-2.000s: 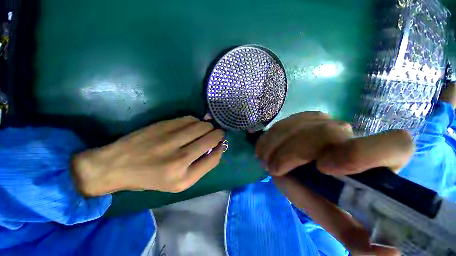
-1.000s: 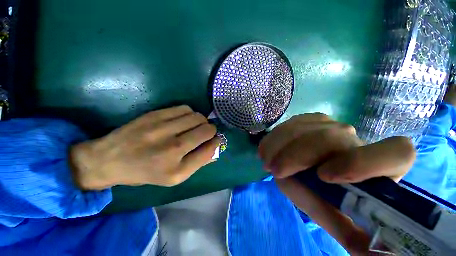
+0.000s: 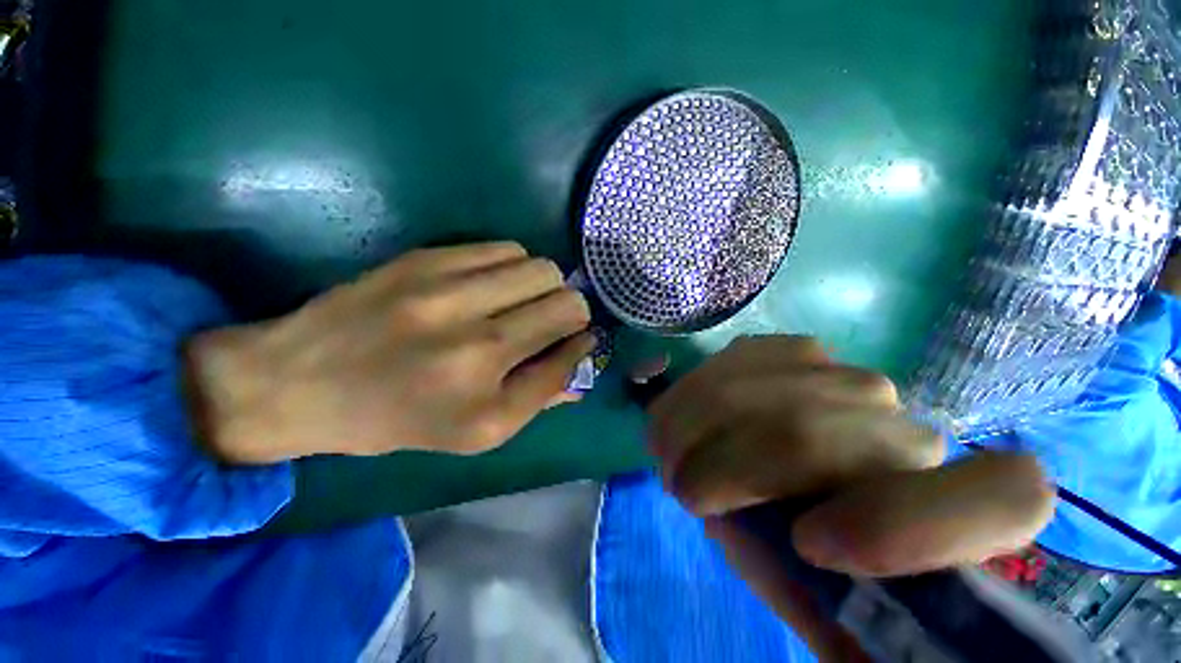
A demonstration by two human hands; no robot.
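Observation:
The round silver screw plate (image 3: 693, 207) lies on the green mat, full of small holes, with its dark rim showing. My left hand (image 3: 415, 350) is at its lower left, back of the hand up, pinching a small module (image 3: 589, 368) with a silver and white part at the fingertips. My right hand (image 3: 842, 447) is below the plate, wrapped around the electric screwdriver (image 3: 907, 609), whose barrel runs to the lower right and is blurred. Its dark nose shows by the fingertips, near the module but apart from it. The bit tip cannot be made out.
Clear blister trays (image 3: 1075, 233) are stacked at the right. A dark tray edge (image 3: 58, 143) with small shiny parts runs along the far left. A person's blue sleeve (image 3: 1101, 479) shows at the right edge, with a thin black cable (image 3: 1120, 525) across it. The green mat (image 3: 389, 78) has glare spots.
The plate sits further right and higher in view. My right hand has lowered and tilted the screwdriver more steeply. My left hand, still pinching the module, shows slightly higher and further right.

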